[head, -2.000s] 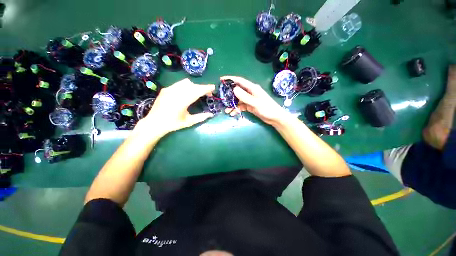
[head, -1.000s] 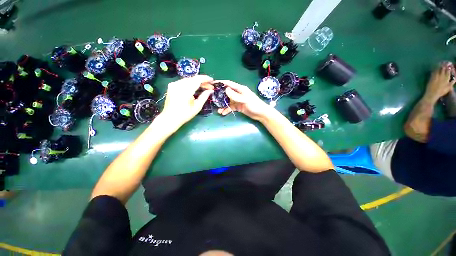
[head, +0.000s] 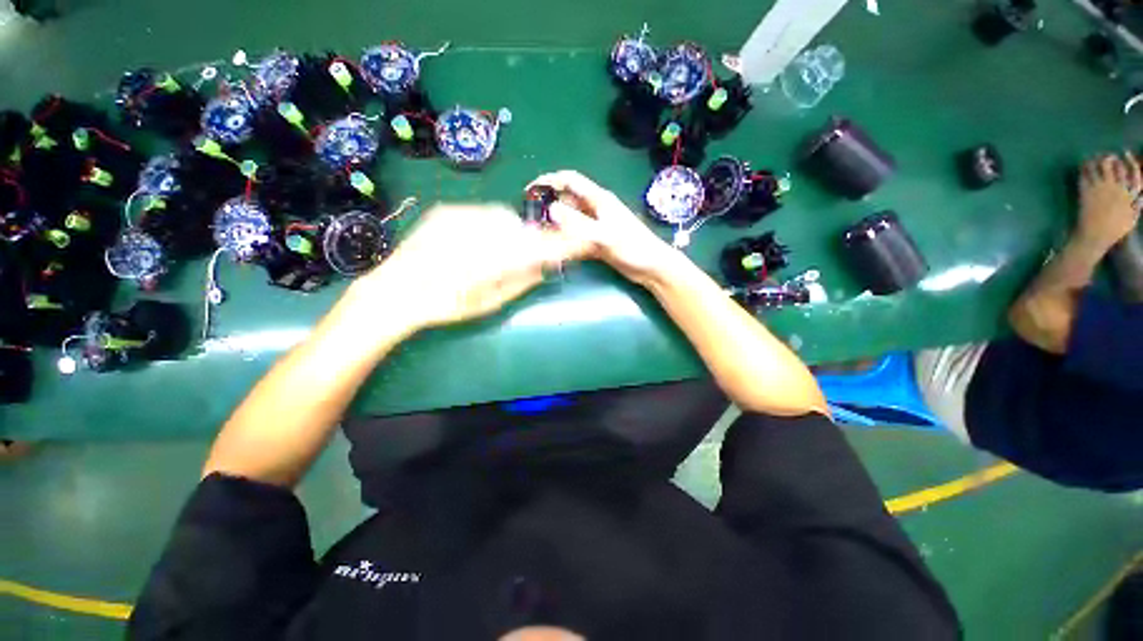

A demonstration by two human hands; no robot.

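Note:
A small dark unit (head: 539, 204) is between my hands over the green bench; my fingers hide most of it. My right hand (head: 599, 225) grips it from the right. My left hand (head: 470, 263) is blurred and lies against the unit and my right fingers from the left; whether it grips the unit cannot be told. Black bodies with round blue-white circuit boards (head: 466, 135) stand to the left, with red and white wires. A smaller group with a bright round board (head: 674, 194) stands to the right of my hands.
Two black sleeves (head: 884, 252) and a small black cap (head: 981, 164) stand at the right on the green bench (head: 527, 357). A clear plastic cup (head: 812, 75) is beside the white post (head: 790, 38). Another person's hand (head: 1108, 200) is at the right edge; a blue stool (head: 877, 391) is below.
My left hand has turned and closed over towards my right hand, and now covers more of the unit. The other person's hands have come into view since the earliest frame.

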